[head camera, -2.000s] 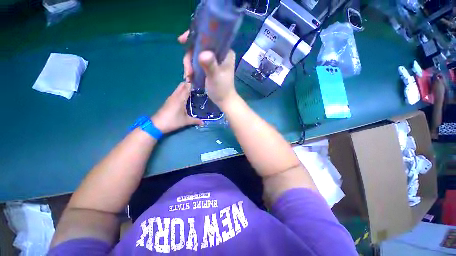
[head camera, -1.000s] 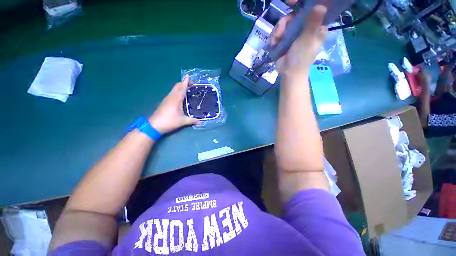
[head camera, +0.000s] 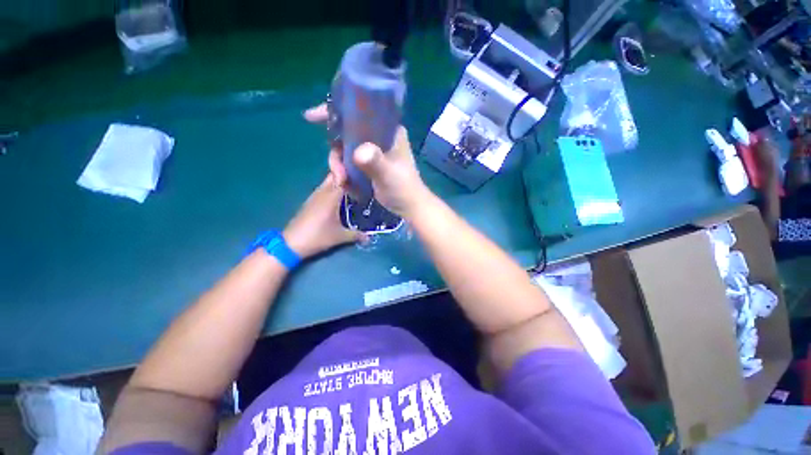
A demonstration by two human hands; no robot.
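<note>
The housing (head camera: 375, 219) lies open side up on the bench, a dark inside with a white rim, clear bag film around its lower edge. My left hand (head camera: 322, 218) holds it at its left side, with a blue band on the wrist. My right hand (head camera: 388, 173) grips the thick grey electric screwdriver (head camera: 370, 102) upright over the housing. The screwdriver and my hand hide the housing's upper part and the bit's tip.
The screw feeder (head camera: 485, 120) and teal power supply (head camera: 589, 182) stand to the right, a clear bag (head camera: 598, 105) behind. White sheets (head camera: 129, 162) lie left. A label strip (head camera: 396, 293) lies near the edge. A cardboard box (head camera: 689, 338) holds white parts. A person's arm (head camera: 768, 175) shows far right.
A second ago my right hand held the screwdriver at the screw feeder; now it is back over the housing. My left hand still holds the housing. The whole view has shifted slightly.
</note>
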